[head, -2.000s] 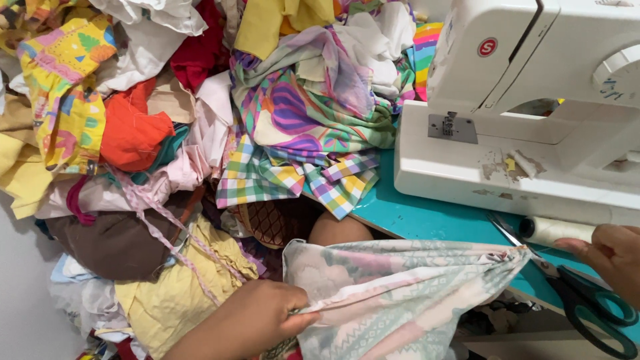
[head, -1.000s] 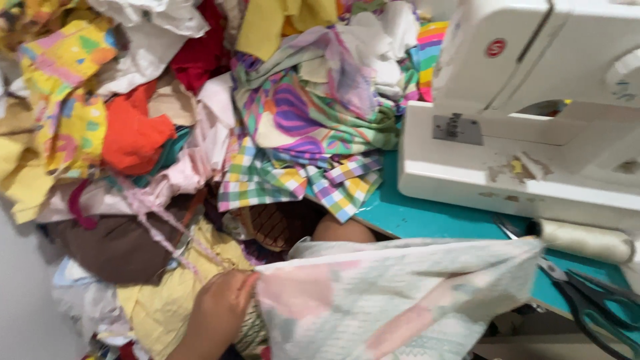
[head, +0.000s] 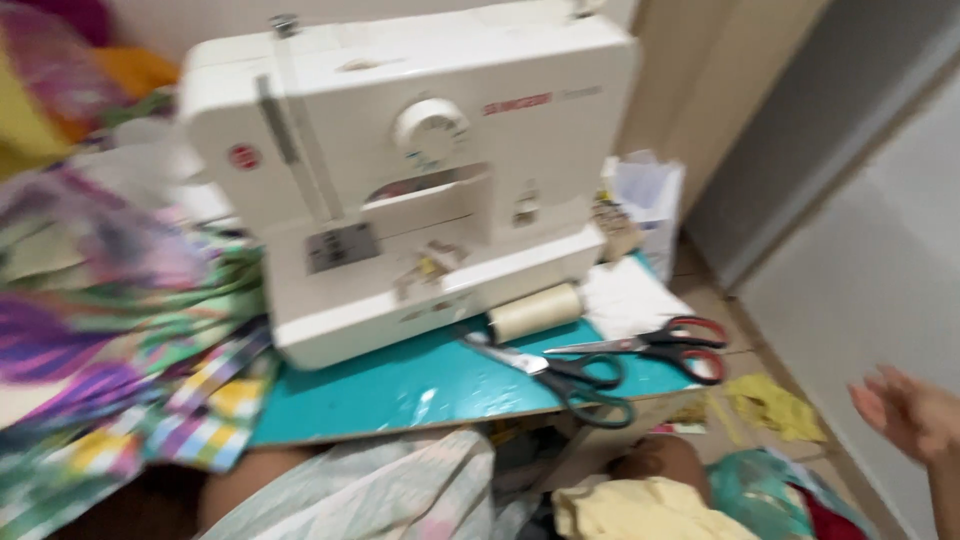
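Note:
My right hand (head: pixel 907 416) is at the far right, held in the air with its fingers apart and nothing in it. My left hand is out of view. A pale green and pink patterned cloth (head: pixel 375 487) lies over my lap at the bottom. On the teal tabletop (head: pixel 360 397) rest green-and-black-handled scissors (head: pixel 555 371) and red-and-black-handled scissors (head: pixel 652 346), their blades near each other. A large cream thread spool (head: pixel 535 312) lies on its side against the base of a white Singer sewing machine (head: pixel 420 157).
Colorful fabrics (head: pixel 112 330) are heaped at the left, reaching the machine. A white cloth (head: pixel 634 300) lies right of the spool. Yellow scraps (head: pixel 776 409) are on the floor, with a pale yellow cloth (head: pixel 645 510) and teal fabric (head: pixel 765 487) at lower right. A wall (head: pixel 862 247) borders the right side.
The view has swung right. The patterned cloth, earlier stretched out with my left hand on it, now lies over my lap. My left hand has left the view.

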